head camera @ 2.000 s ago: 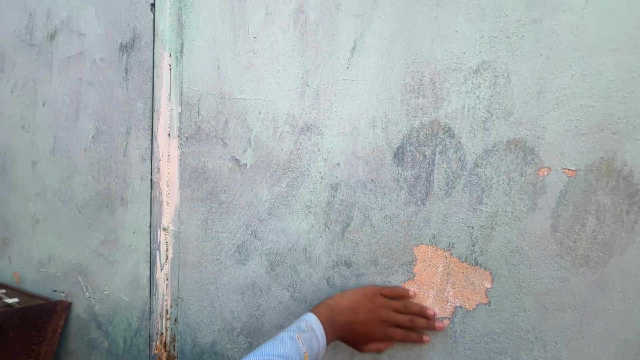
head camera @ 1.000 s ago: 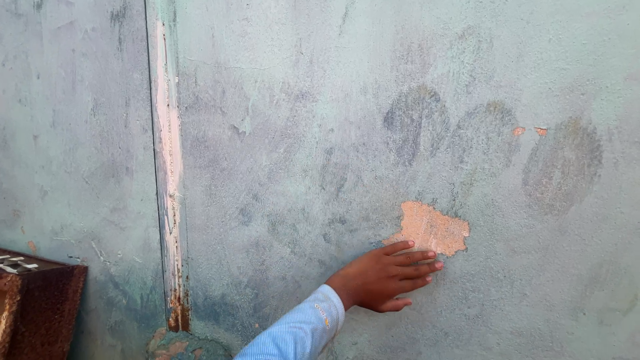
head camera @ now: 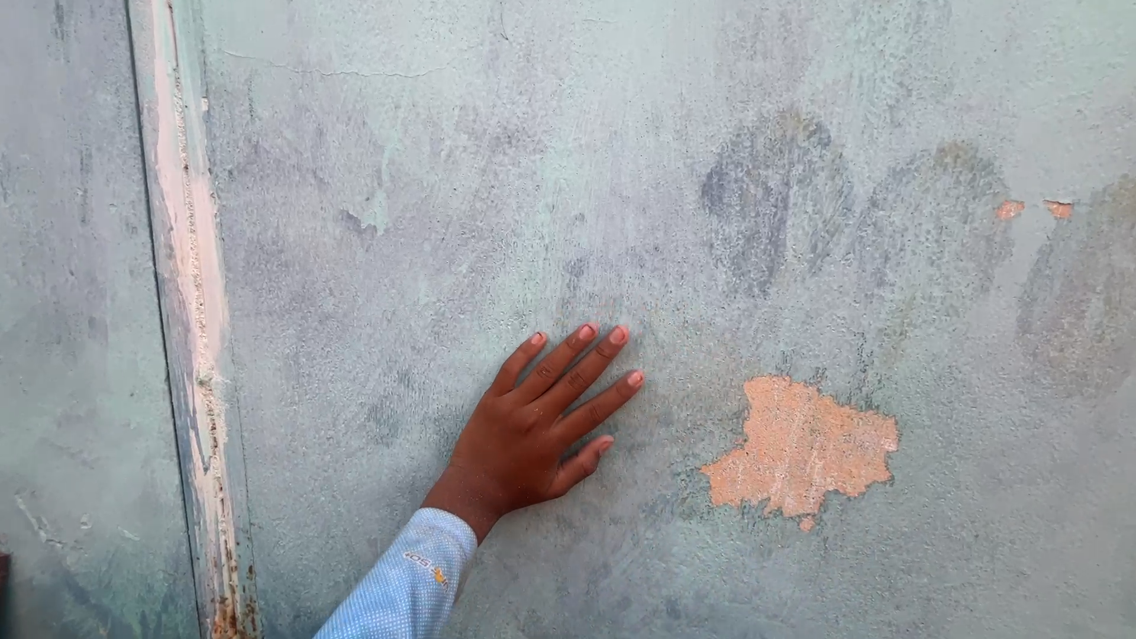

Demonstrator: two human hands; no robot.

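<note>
My left hand [head camera: 541, 422] rests against a weathered blue-green painted wall [head camera: 621, 541], its back toward me and its fingers spread up and to the right. It holds nothing. A light blue sleeve [head camera: 408, 581] with a small print covers the forearm, which comes in from the bottom edge. To the right of the fingers, apart from them, a ragged patch of bare orange plaster [head camera: 803, 448] shows through the paint. My right hand is out of view.
A vertical strip [head camera: 200, 293] with pinkish paint and rust at its foot runs down the left side, beside a dark seam. Dark oval smudges [head camera: 777, 200] and small orange chips [head camera: 1010, 209] mark the upper right. A dark edge shows at the far lower left.
My left hand has moved left, off the edge of the orange patch, and its fingers now point more upward. The brown object at lower left has nearly left the view.
</note>
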